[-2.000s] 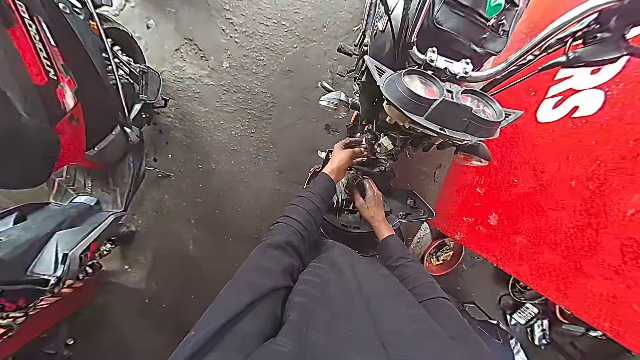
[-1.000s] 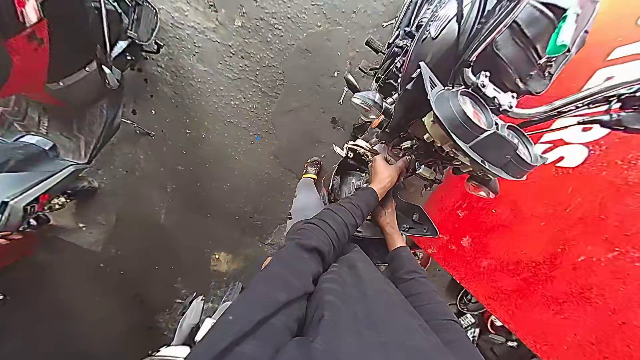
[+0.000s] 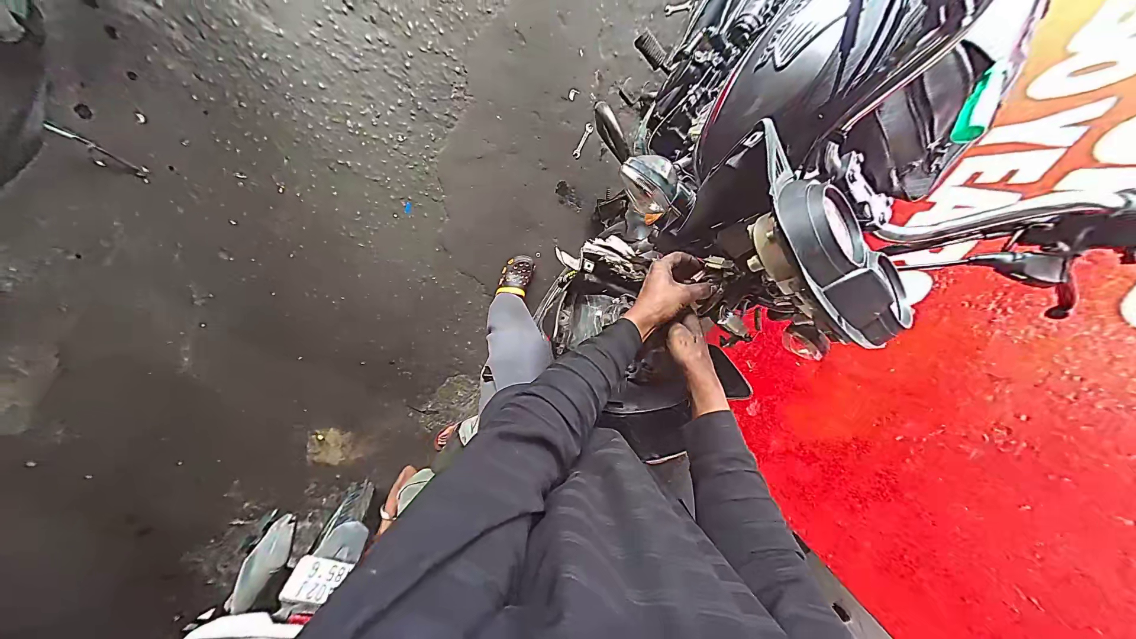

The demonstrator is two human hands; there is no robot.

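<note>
My left hand (image 3: 666, 291) reaches into the wiring (image 3: 723, 288) at the front of a black motorcycle, fingers bent around small parts too fine to name. Just below it, my right hand (image 3: 690, 344) touches the same bundle, its fingertips partly hidden. The detached-looking headlight housing (image 3: 590, 315) lies left of and under my hands. To the right is the twin-dial instrument cluster (image 3: 843, 262), tilted on the motorcycle. A clear front turn signal (image 3: 652, 186) sticks out above my left hand. The fuel tank (image 3: 781, 80) is farther up.
A bystander's leg (image 3: 515, 342) with a shoe is close on the left. Behind it, low in view, stands another vehicle's rear with a plate (image 3: 312, 581). A wrench (image 3: 583, 140) lies on the dark floor. The chrome handlebar (image 3: 985, 213) extends right over a red painted surface (image 3: 932, 461).
The view has swung left and turned markedly. Both hands stay at the motorcycle's front wiring. The bystander's leg, out of view in the oldest frame, now shows on the left.
</note>
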